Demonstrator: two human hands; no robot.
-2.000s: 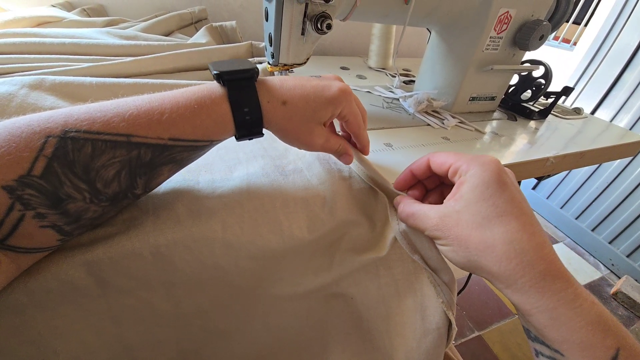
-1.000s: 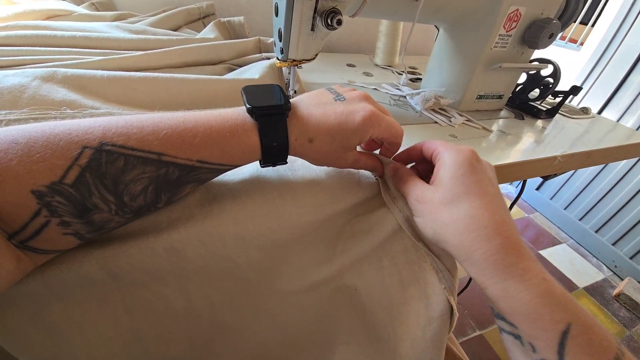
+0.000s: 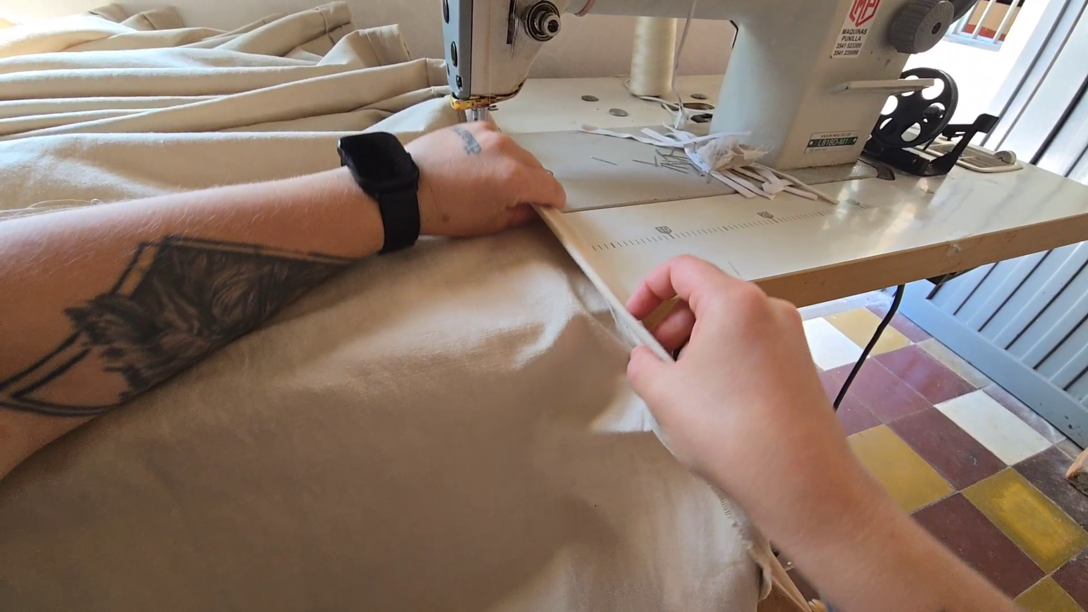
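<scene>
A large beige cloth drapes over the near edge of the sewing table. My left hand, with a black watch on its wrist, grips the cloth's edge just in front of the needle area of an industrial sewing machine. My right hand pinches the same edge lower down, between thumb and fingers. The edge runs taut and straight between the two hands and looks folded into a narrow strip. The left fingertips and the tip of the needle are hidden.
More beige cloth lies in folds at the back left. Fabric scraps and loose pins lie on the table beside a thread cone. A black bobbin winder stands at the right. A black cable hangs below.
My hands, close together a second ago, are now well apart along the cloth's edge. The left one is nearer the needle area, the right one lower down the edge.
</scene>
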